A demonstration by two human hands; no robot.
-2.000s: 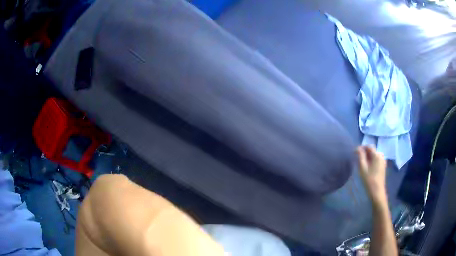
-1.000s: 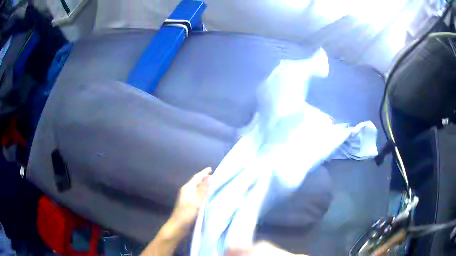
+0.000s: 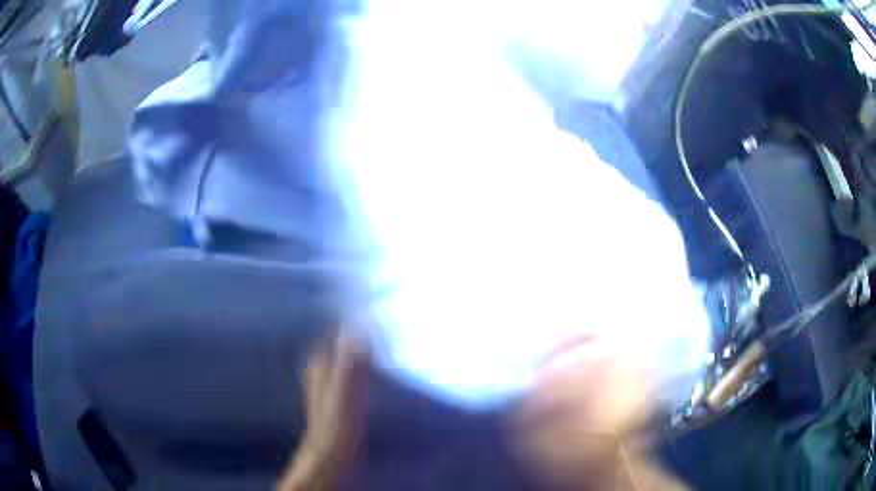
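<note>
The light blue shirt (image 3: 519, 211) is spread wide over the middle of the view, white with glare and blurred. A bluish, shaded part of it hangs at the upper left. My right hand (image 3: 581, 412) is blurred at the shirt's lower edge and holds it there. My left hand (image 3: 331, 384) is blurred at the shirt's lower left edge; whether it grips the cloth cannot be told. The raised padded board (image 3: 192, 336) lies below and left of the shirt, partly hidden by it.
The steam iron's brown handle (image 3: 738, 376) is at the lower right, with a pale hose (image 3: 684, 144) curving down towards it. A dark phone-like object (image 3: 104, 446) lies on the pad at lower left. Garments hang at the upper left.
The shirt has been lifted and spread across the board and now covers the middle and upper view. The blue bar is now mostly hidden. My right hand has come further into view.
</note>
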